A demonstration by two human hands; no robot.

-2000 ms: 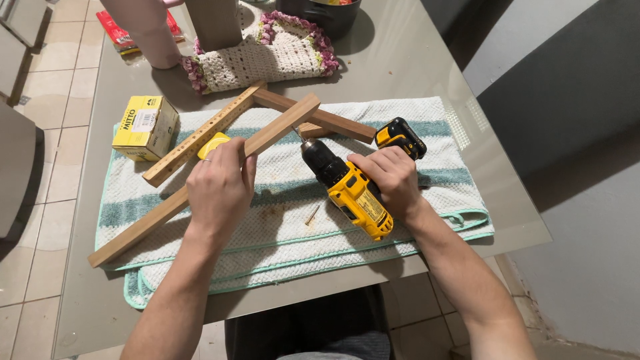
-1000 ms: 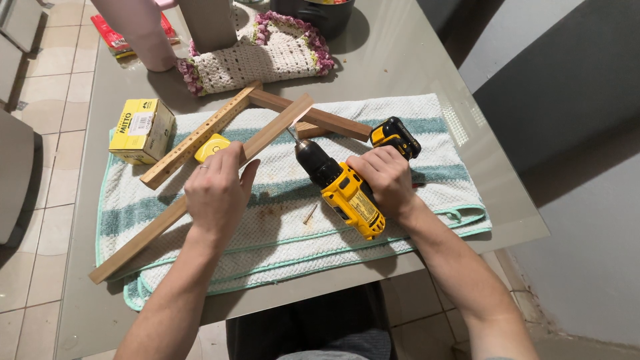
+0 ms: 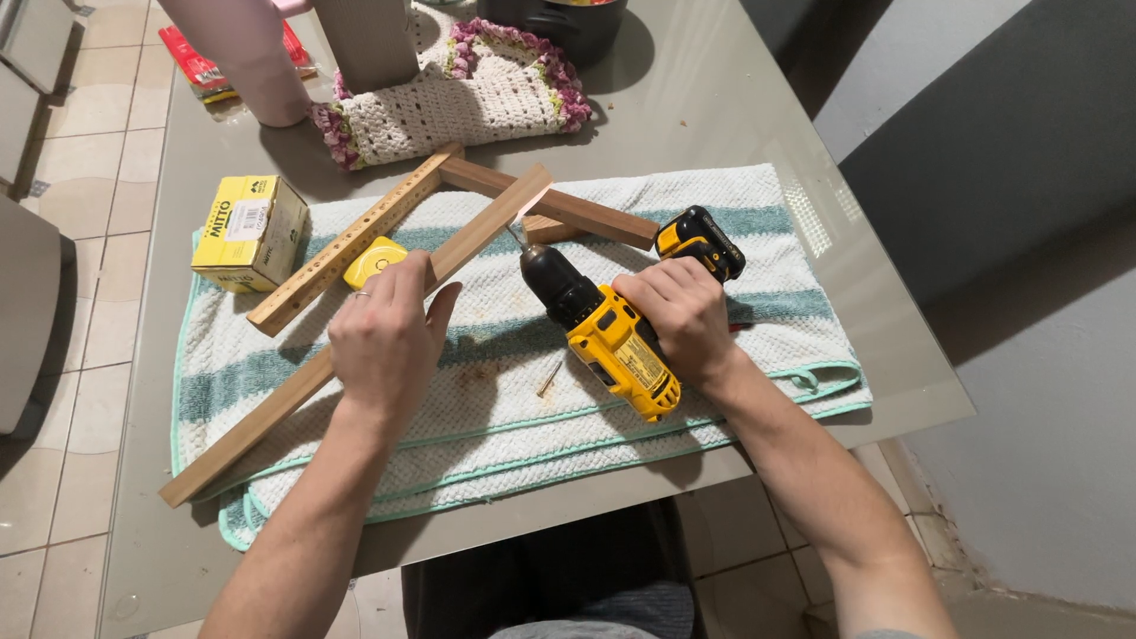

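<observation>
My left hand [image 3: 386,333] grips a long wooden strip [image 3: 257,422] that slants from the lower left up to the centre. My right hand [image 3: 683,319] is closed around the handle of a yellow and black cordless drill [image 3: 612,342]; its bit points up and left at the strip's side near the far end. Whether the bit touches the wood I cannot tell. Behind lie a pale wooden strip with a row of holes [image 3: 355,240] and a darker strip [image 3: 568,204], meeting at an angle, and a short wood block [image 3: 548,230]. A yellow tape measure [image 3: 373,262] sits beside my left hand.
A striped towel [image 3: 497,382] lies under the work on a glass-topped table [image 3: 710,115], with a small metal bit or screw [image 3: 549,379] on it. A yellow box [image 3: 250,232] stands at the left. Behind are a crocheted cloth [image 3: 453,111], a pink tumbler [image 3: 244,62] and a dark pot [image 3: 568,27].
</observation>
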